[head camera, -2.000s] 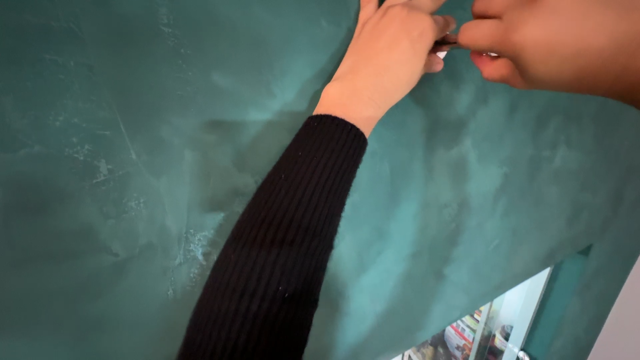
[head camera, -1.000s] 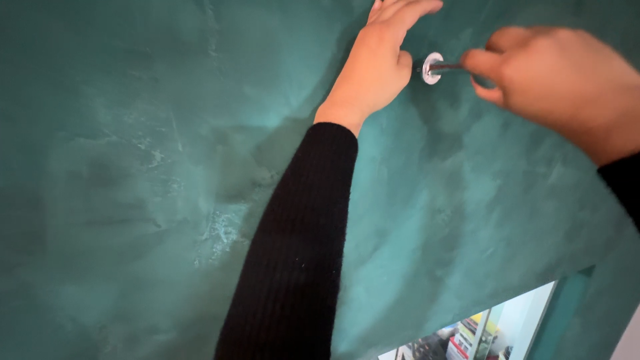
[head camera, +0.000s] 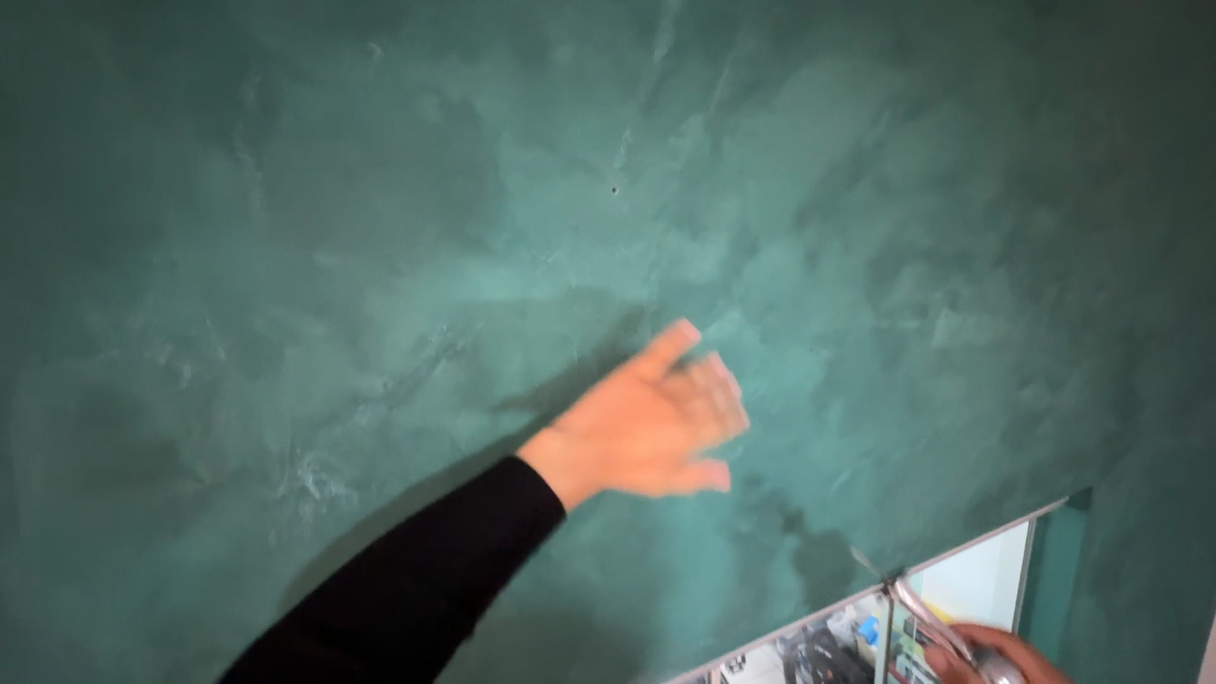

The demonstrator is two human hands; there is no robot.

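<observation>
My left hand (head camera: 646, 427), in a black sleeve, is in front of the green wall (head camera: 855, 237) with its fingers apart and nothing in it. At the lower right my right hand (head camera: 1012, 655), partly cut off by the frame edge, holds a slim, shiny tool (head camera: 931, 613). The tool is blurred, and its thin tip points up and left; its exact kind cannot be told. A small dark hole (head camera: 614, 190) shows in the wall above my left hand.
A slanted opening with a pale edge (head camera: 779, 632) cuts into the wall at the lower right, with assorted items (head camera: 822, 655) visible through it. Pale scuffs (head camera: 318, 480) mark the wall at the left.
Both hands have moved down, away from the spot where they were together. The pale round piece at the tool's end one second ago is no longer visible. The view has shifted.
</observation>
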